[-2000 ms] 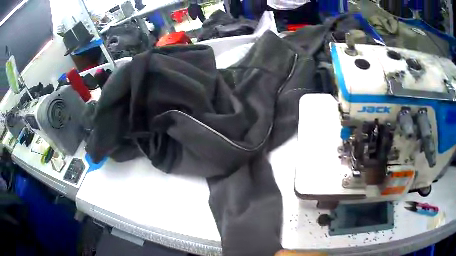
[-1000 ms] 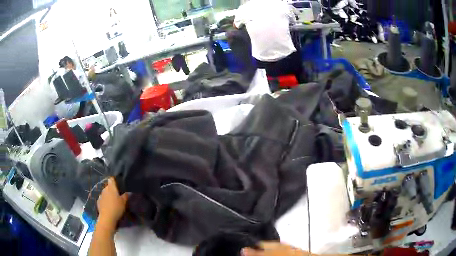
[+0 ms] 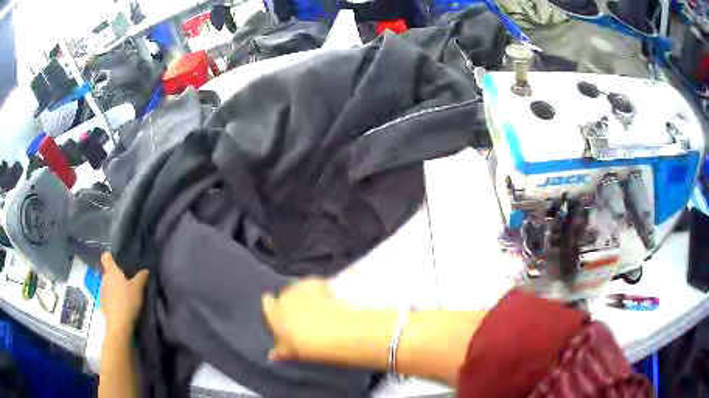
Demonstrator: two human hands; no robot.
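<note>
The dark grey garment [image 3: 311,109] lies in a loose heap across the table left of the white overlock machine [image 3: 567,132]. A pale line runs along one fold near the machine. My left hand [image 3: 123,295] holds the garment's left edge. My right hand [image 3: 311,322] reaches across the front, its fingers bent on a smooth grey panel; the fingertips are partly hidden. The needle area [image 3: 556,233] has no hand at it. Cloth hangs towards the table's front edge.
Pink and blue snips [image 3: 633,302] lie right of the machine. A grey round-faced device [image 3: 39,221] stands at the left. A red container [image 3: 189,74] is behind the garment. A dark slab [image 3: 699,249] is at the right edge.
My right hand has come further into view and moved left across the garment. My left hand has moved slightly left. The cloth is opened and rearranged; the pale-lined fold now lies nearer the machine.
</note>
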